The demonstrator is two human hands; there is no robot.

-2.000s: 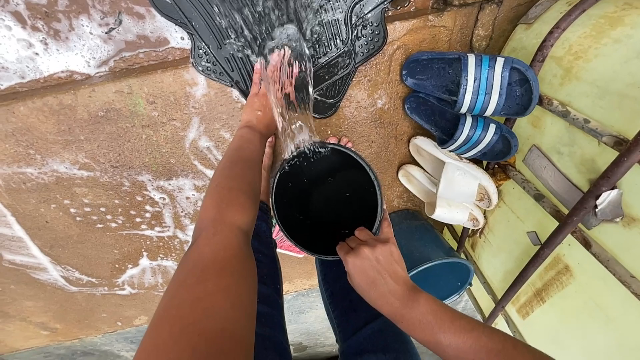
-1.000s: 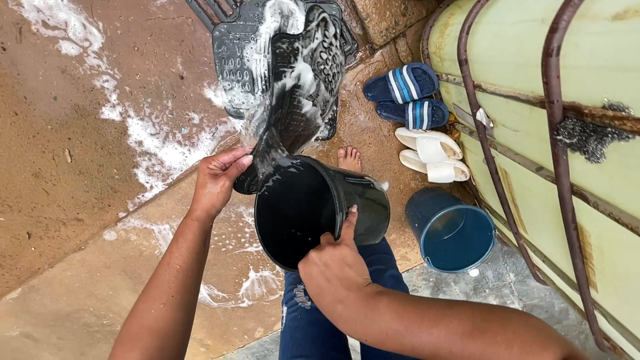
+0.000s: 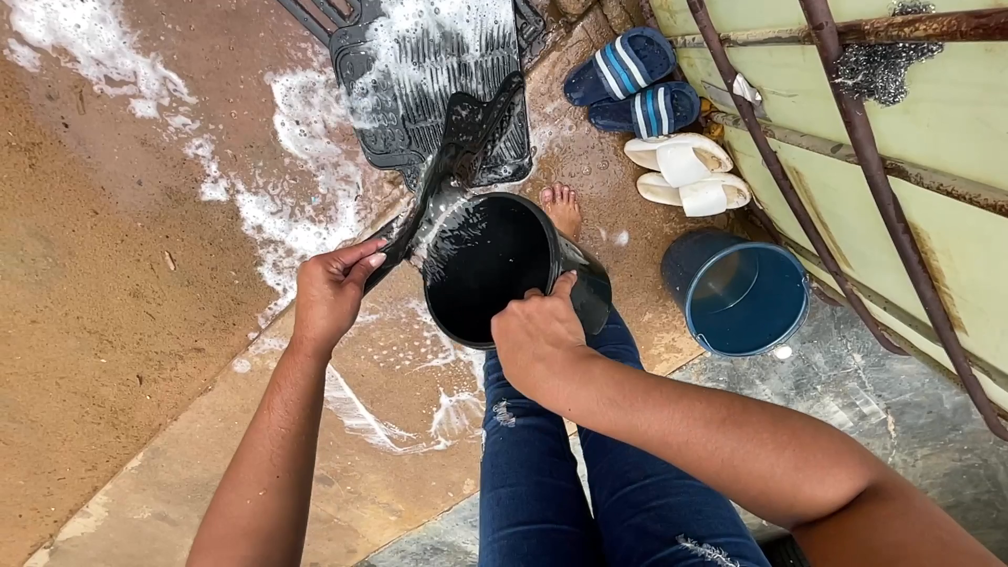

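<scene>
My left hand (image 3: 335,291) pinches the edge of a black rubber car mat (image 3: 465,142), which hangs bent and tilted beside the bucket. My right hand (image 3: 543,335) grips the rim of a black bucket (image 3: 579,276), tipped so that water spills at its far left edge against the held mat. Past them, another black rubber mat (image 3: 394,102) lies on the ground with white suds over much of it. My fingers on the far side of the bucket rim are partly hidden.
Blue striped slides (image 3: 650,110) and white slides (image 3: 693,193) stand at the right, by a pale green tank (image 3: 929,150) behind rusty metal bars. A blue bucket (image 3: 748,299) stands below them. Suds (image 3: 307,189) lie on the wet concrete. My bare foot (image 3: 561,209) is behind the black bucket.
Two seconds ago my left hand was in the water over the mats on the ground; one second ago it held up a sudsy mat. That mat now shows far less foam.
</scene>
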